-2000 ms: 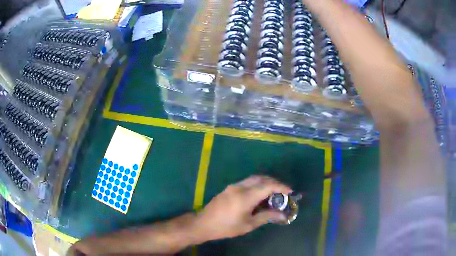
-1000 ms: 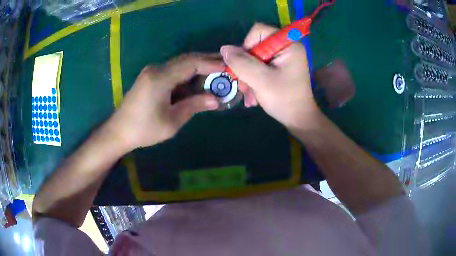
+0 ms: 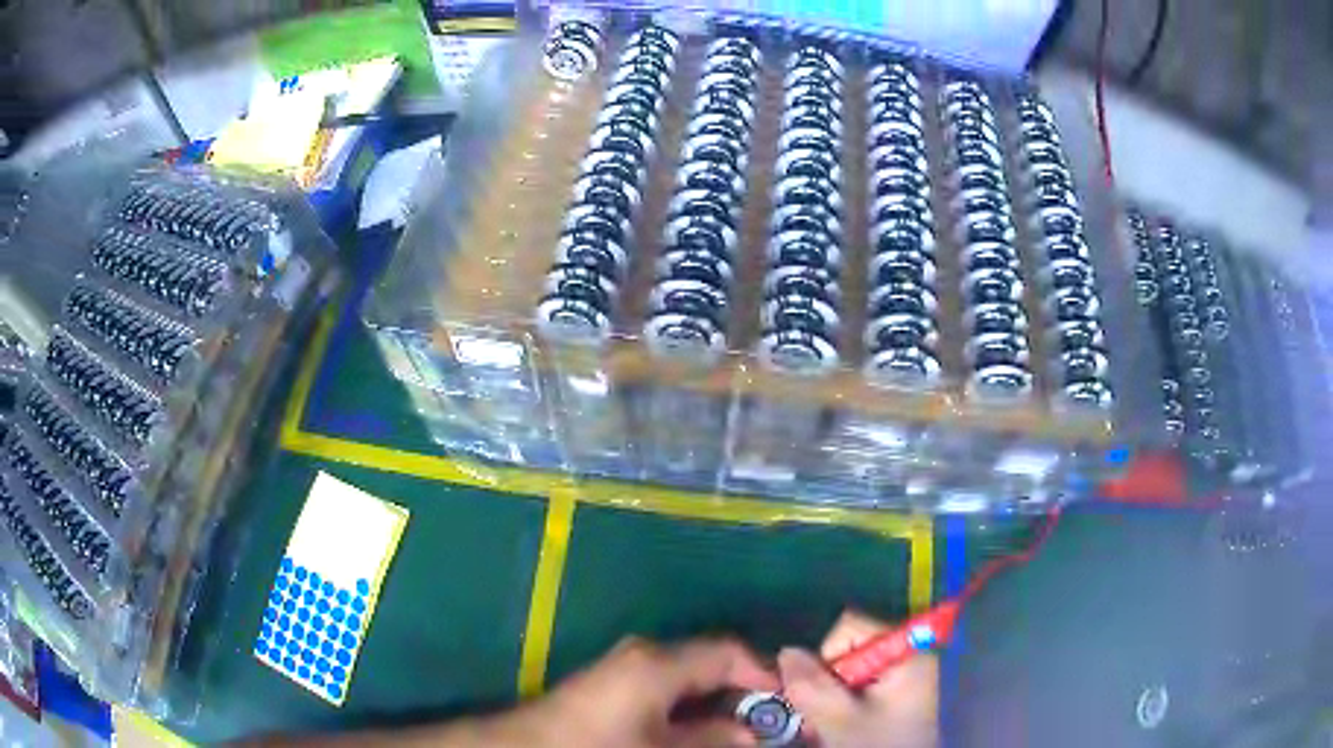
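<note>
A small round metal-rimmed unit (image 3: 768,716) with a dark centre is at the bottom edge, held in the fingers of my left hand (image 3: 643,701). My right hand (image 3: 885,701) grips a red pen-like probe (image 3: 895,647) with a blue spot. My right fingers are right beside the unit, and the probe's tip is hidden by them. A thin red wire runs up and right from the probe. Both hands are partly cut off by the bottom edge.
A large stack of clear trays (image 3: 497,431) with rows of shiny units stands ahead; more trays (image 3: 161,563) are left and right. A blue-dot sticker sheet (image 3: 325,592) lies on the green mat (image 3: 658,577). A red object (image 3: 1152,479) is at right. The lower right is blurred.
The right arm, earlier reaching over the tray stack, is back beside my left hand with the probe. Since one second ago the view has tilted up and the hands sit lower in the picture.
</note>
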